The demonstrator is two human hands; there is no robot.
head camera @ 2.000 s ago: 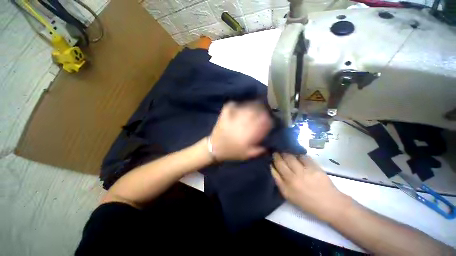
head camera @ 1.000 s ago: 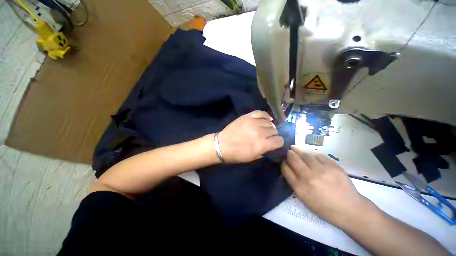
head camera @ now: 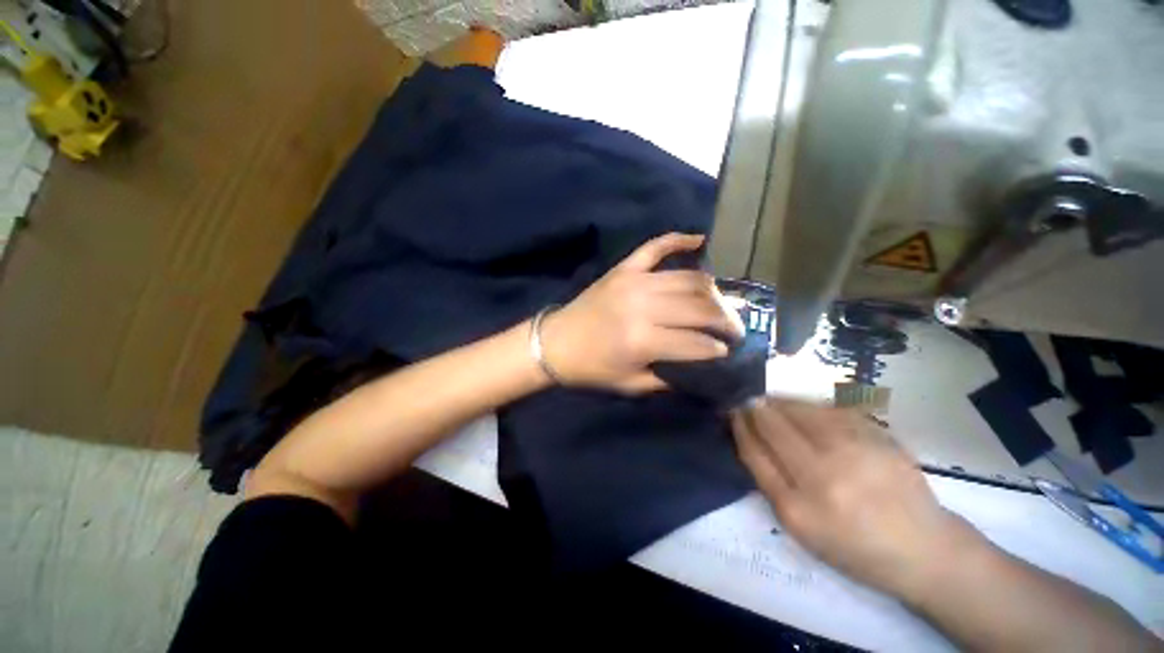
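The navy garment piece lies heaped left of the sewing machine, with one part hanging over the table's front edge. My left hand, with a bracelet at the wrist, lies on the cloth just left of the lit needle area, fingers bent over it. My right hand is slightly blurred at the cloth's right edge, in front of the needle area, fingertips on or at the fabric. Whether the right fingers pinch it is hard to tell. The machine head partly hides the needle.
Small dark fabric patches lie on the machine bed at right. Blue-handled snips lie near the right edge. Brown cardboard stands at left, with a yellow plug-like item beyond it. An orange edge shows behind the cloth.
The view has shifted closer to the machine head, which appears larger and further right. My left hand first moved down onto the cloth by the needle and stays there. My right hand remains at the cloth's edge.
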